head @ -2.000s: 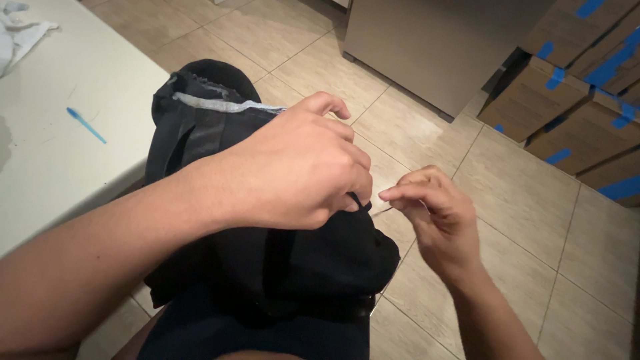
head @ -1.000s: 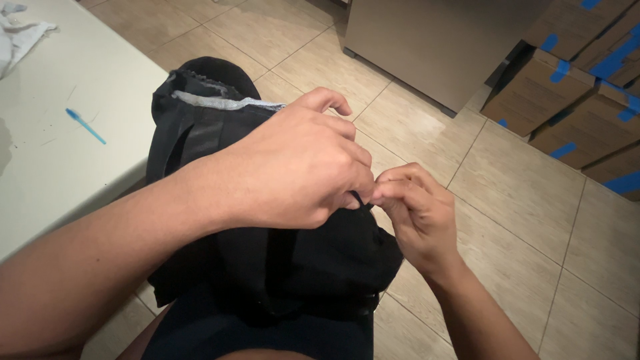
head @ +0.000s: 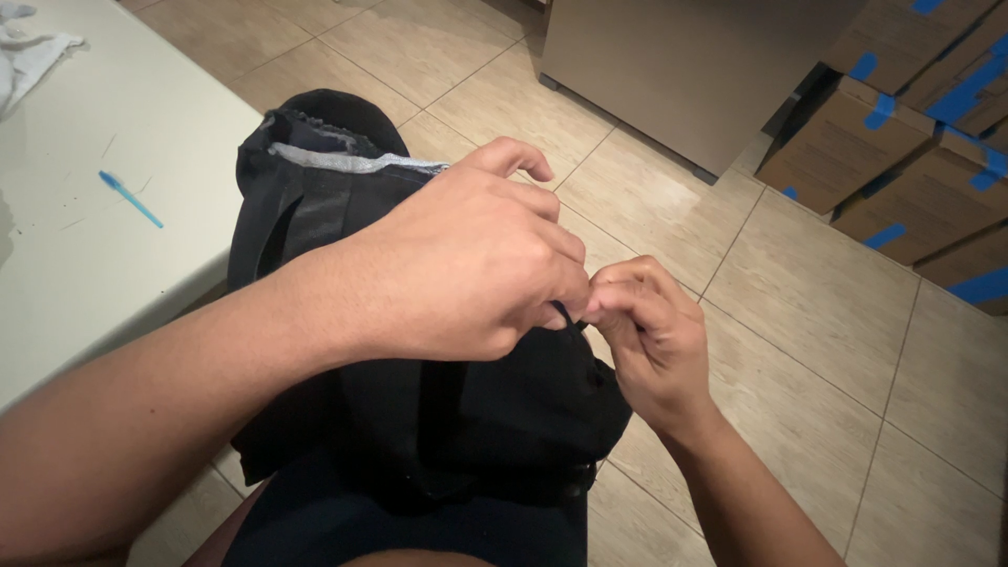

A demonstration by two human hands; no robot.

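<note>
A black fabric item, perhaps a bag or garment, (head: 504,402) lies across the lap, with a frayed edge and a grey-white strip (head: 339,160) at its upper end. My left hand (head: 488,260) reaches over it and pinches a fold or strap of the black fabric between thumb and fingers. Close against those fingertips, my right hand (head: 650,335) has its thumb and index finger pressed together at the fabric's edge. Whatever is between the right fingertips is too small to tell.
At the left stands a white table (head: 63,260) with a blue pen (head: 130,198) and a white cloth (head: 31,63) on it. A metallic appliance (head: 669,79) stands ahead on the tiled floor (head: 803,331). Cardboard boxes (head: 858,150) with blue tape are stacked at the right.
From two seconds ago, my right hand has moved in to the left, closing the small gap to my left fingertips. My left hand keeps its hold on the black fabric.
</note>
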